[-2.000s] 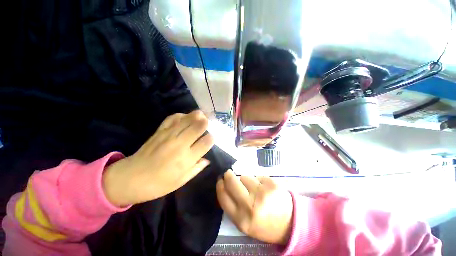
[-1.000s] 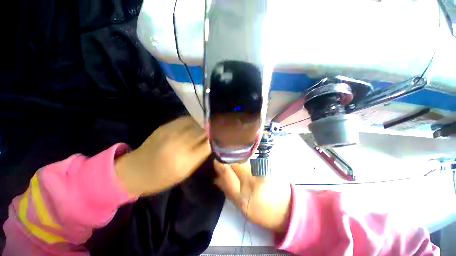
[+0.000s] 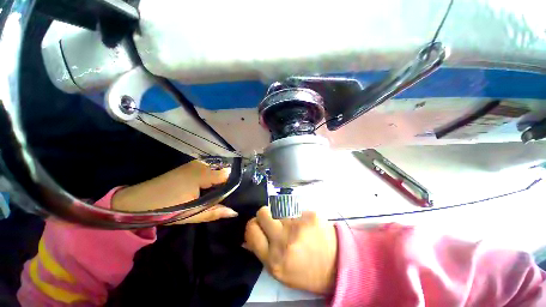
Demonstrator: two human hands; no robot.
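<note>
The black garment [image 3: 203, 258] lies left of and under the machine head, with its edge running between my hands. My left hand [image 3: 179, 192] lies on the garment, thumb pointing right, partly hidden by the shiny curved take-up lever guard [image 3: 36, 192]. My right hand [image 3: 296, 249] has curled fingers that pinch the garment's edge just below the ribbed tension dial [image 3: 285, 205]. The needle and presser foot are hidden behind the metal parts.
The white sewing machine head [image 3: 251, 36] with a blue stripe spans the top. The larger tension knob [image 3: 296, 159] hangs from it. Thread snips [image 3: 398, 180] with a dark red handle lie on the table [image 3: 467, 174]. A dark thread crosses the table to the right.
The view has shifted, so the machine's side and knob appear further left and the guard curves across the left side. Both hands stay at the garment beside the head.
</note>
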